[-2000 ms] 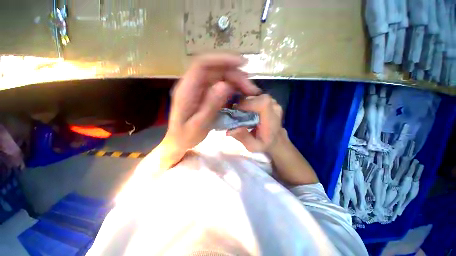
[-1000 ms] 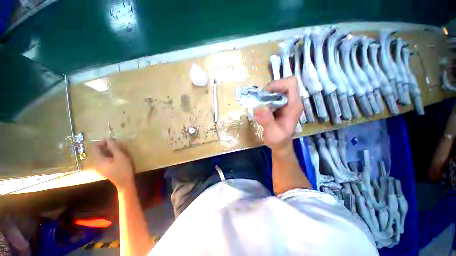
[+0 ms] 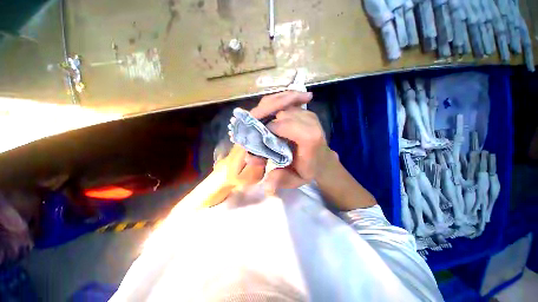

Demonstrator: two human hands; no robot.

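Observation:
A grey-white moulded plastic limb (image 3: 257, 139) is held over the lap, its toed foot-shaped end facing up with a darker grey recess. A pale narrow piece, likely its shaft end, shows beyond my fingers near the bench edge. My left hand (image 3: 236, 168) is under and behind the foot end; its fingers are partly hidden. My right hand (image 3: 301, 138) grips the limb from the right, beside the heel side of the foot. Whether a thin tool is between the fingers cannot be told.
A stained work pad (image 3: 253, 56) with a small white cap (image 3: 235, 45) lies on the tan bench. A slim pen-like tool (image 3: 271, 17) is beside it. A limb row (image 3: 454, 26) lies right. A blue parts bin (image 3: 501, 177) holds a loose limb pile (image 3: 451, 189). A clipped bundle (image 3: 75, 74) stands left.
My left hand has come from the bench's left side to the lap. My right hand has brought the limb back from above the bench, and both hands are together. The view has tilted down.

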